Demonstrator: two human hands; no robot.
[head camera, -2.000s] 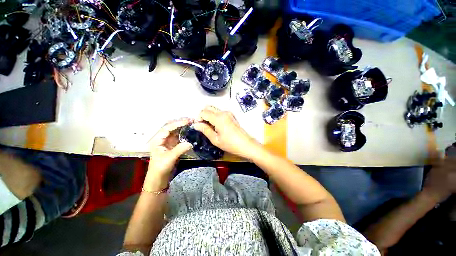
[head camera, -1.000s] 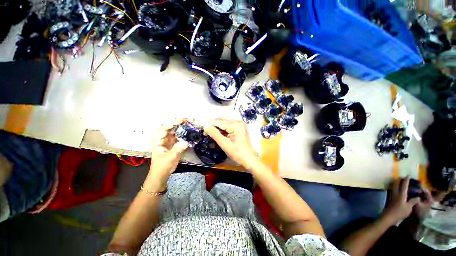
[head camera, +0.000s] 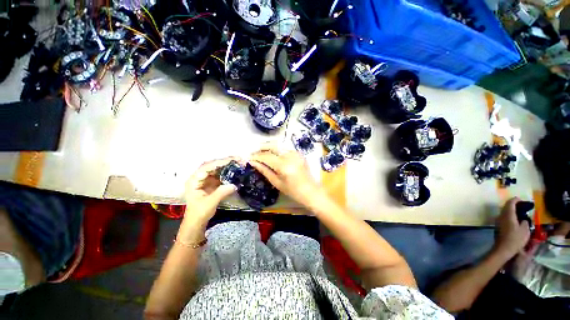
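My left hand (head camera: 205, 185) holds a small camera module (head camera: 232, 174), a silvery board with a black lens, between thumb and fingers. My right hand (head camera: 279, 170) has its fingertips close against the module's right side; whether they pinch a lead is too small to tell. A black camera housing (head camera: 259, 192) sits just below and between the hands at the bench's front edge, partly hidden by them. Loose camera modules (head camera: 334, 137) lie clustered to the right of my right hand.
Black housings with boards (head camera: 410, 184) stand right of the modules. A blue bin (head camera: 431, 47) is at the far side. Wired housings (head camera: 187, 36) and tangled leads fill the upper left. A black pad (head camera: 31, 125) lies left. A neighbour's hand (head camera: 514, 228) is at right.
The module, low between the hands two seconds ago, came into view above the housing and is now turned, its lens facing differently. The neighbour's hand came into view at right. The camera view shifted.
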